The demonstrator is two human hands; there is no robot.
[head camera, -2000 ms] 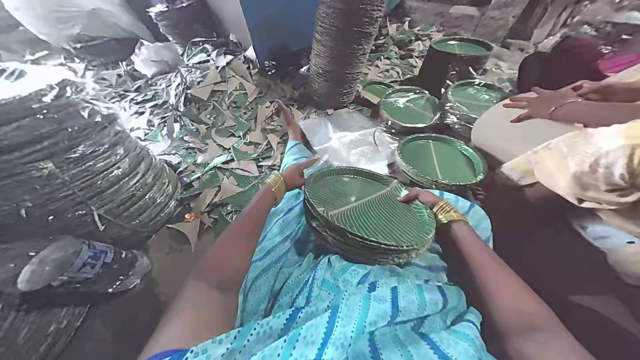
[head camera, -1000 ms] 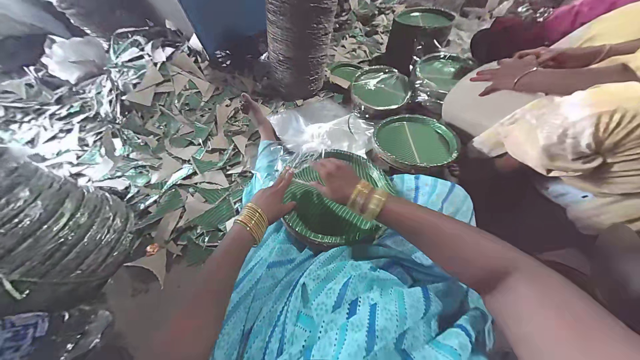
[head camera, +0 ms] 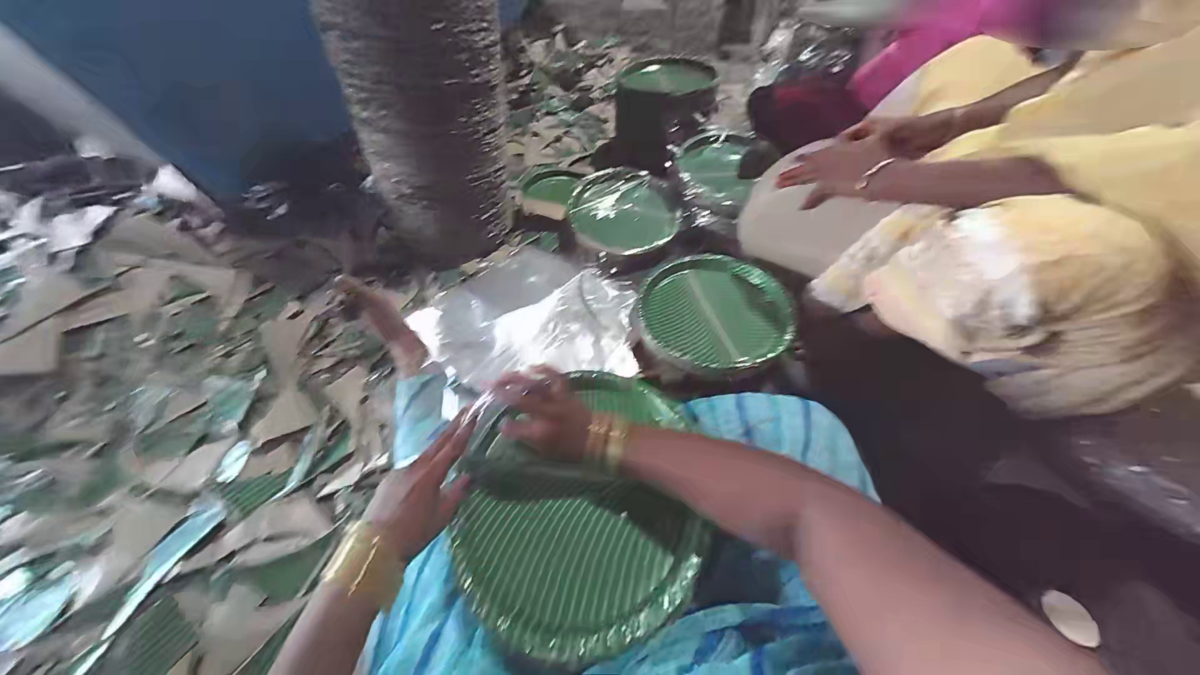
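Note:
A stack of round green ribbed plates (head camera: 581, 553) rests on the blue patterned cloth over my lap. Clear plastic seems to cover its rim. My left hand (head camera: 417, 497) lies against the stack's left edge, fingers pointing up. Across the far left part of the stack reaches my right hand (head camera: 544, 412), its fingers bent at the rim near my left fingertips. Whether the fingers pinch the plastic is too blurred to tell. Beyond the stack, a crumpled clear plastic sheet (head camera: 534, 319) lies on the ground.
Further plate stacks stand ahead, the nearest a wrapped green stack (head camera: 717, 314). Green and brown offcuts (head camera: 272, 422) litter the ground at left. A rough grey column (head camera: 427, 131) rises ahead. At right sits a person in yellow, hands (head camera: 844, 164) over a pale rounded object.
Two seconds ago my hands held the stack's opposite sides; now both are at its far left edge. My right hand has crossed over the plates. The view has shifted right and closer.

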